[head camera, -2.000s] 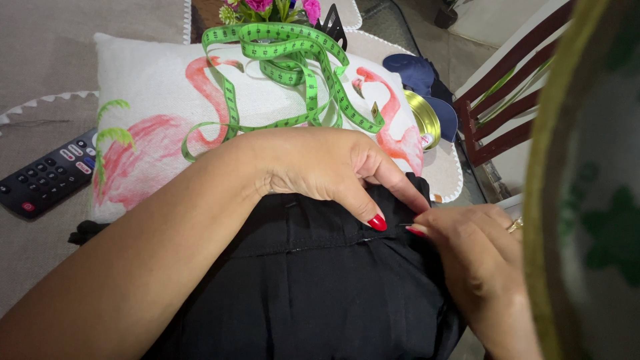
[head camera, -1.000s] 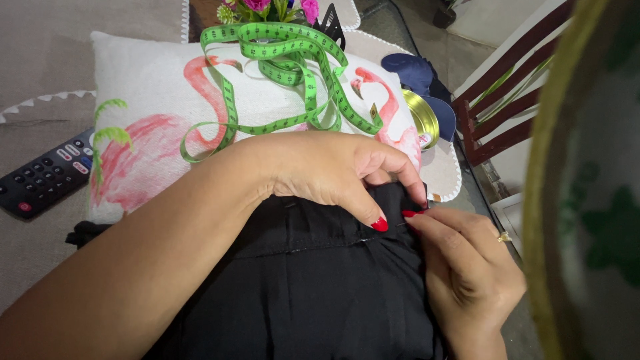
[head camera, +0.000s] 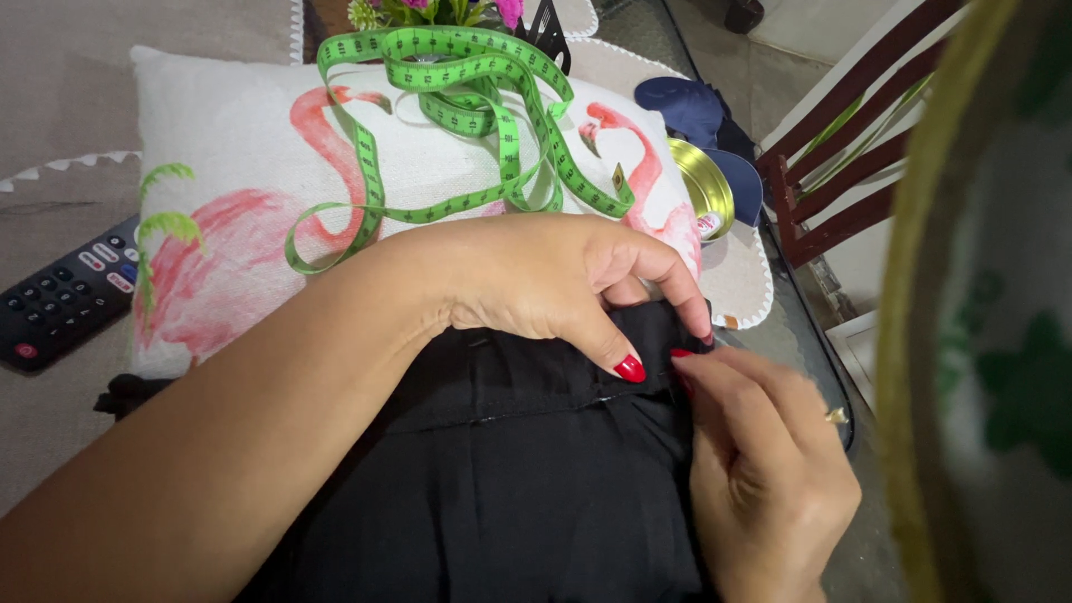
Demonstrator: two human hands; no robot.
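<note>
Black cloth (head camera: 519, 494) with a seam across it lies over the lower middle of the view, against a white flamingo-print cushion (head camera: 243, 109). My left hand (head camera: 578, 285) reaches over the cloth from the left, its thumb on the fabric near the seam and a finger bent over the right edge. Close beside it, my right hand (head camera: 766, 461) pinches the cloth's edge between thumb and forefinger; whether a needle or pin is between them cannot be seen. A green measuring tape (head camera: 461, 113) lies in loose loops on the cushion, beyond my left hand.
A black remote control (head camera: 67, 293) lies at the left. Behind the cushion are artificial-looking flowers (head camera: 435, 12). To the right are a gold-coloured tin (head camera: 699, 180), a dark blue cap (head camera: 687, 109) and a wooden chair (head camera: 837, 184). A blurred, curved edge (head camera: 913, 301) blocks the far right.
My right hand first moved a little away from the cloth's edge, its fingers turning upright, and has stayed near the left fingertips. My left hand has barely moved.
</note>
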